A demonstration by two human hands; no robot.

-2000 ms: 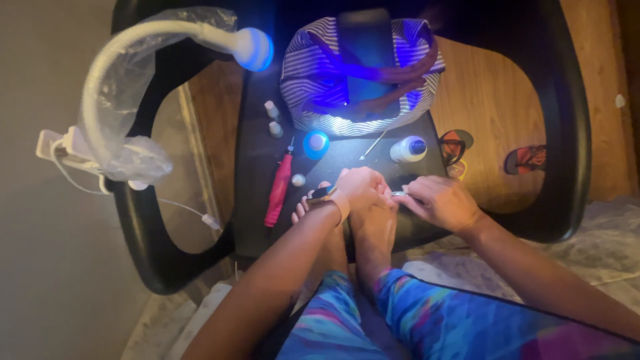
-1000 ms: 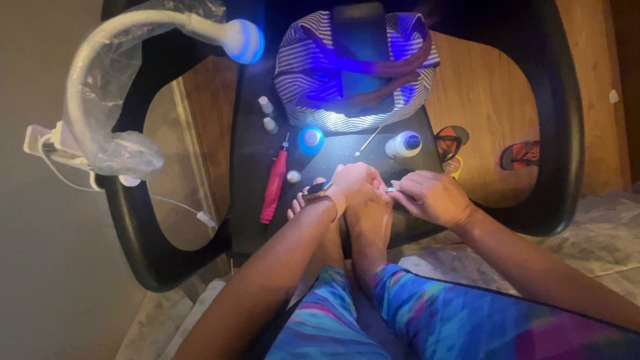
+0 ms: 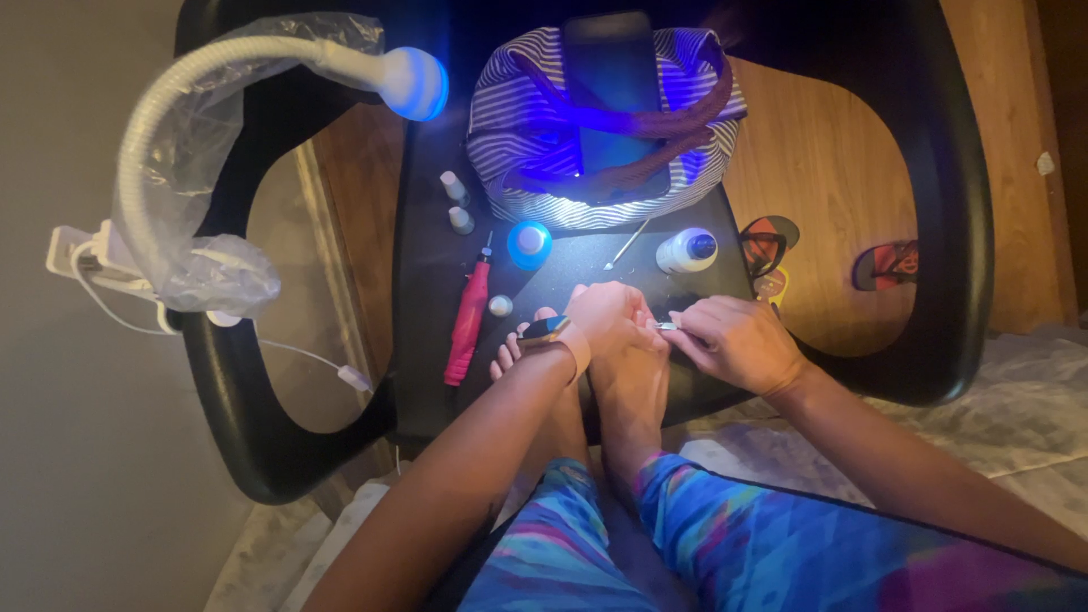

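Observation:
My left hand [image 3: 614, 319], with a watch on its wrist, rests over the toes of my right foot [image 3: 631, 382], its fingertips at the toes. My right hand [image 3: 733, 342] pinches a small metal nail tool [image 3: 665, 325], probably a clipper, whose tip meets my left fingertips. Partly under my left wrist are the toes of my left foot [image 3: 507, 355]. Ahead on the black chair seat lie a thin metal tool [image 3: 626, 245], a white bottle with a dark top [image 3: 687, 251] and a blue round container with a white cap [image 3: 529, 245]. Left of my hands lies a red rotary nail drill [image 3: 468, 323].
A striped bag [image 3: 518, 127] with brown handles stands at the back, a dark phone-like slab [image 3: 605, 51] on it. Small bottles [image 3: 455, 185] and a white cap [image 3: 501, 306] are at the left. A gooseneck lamp [image 3: 414, 83] arches there. Flip-flops [image 3: 769, 242] lie on the wooden floor.

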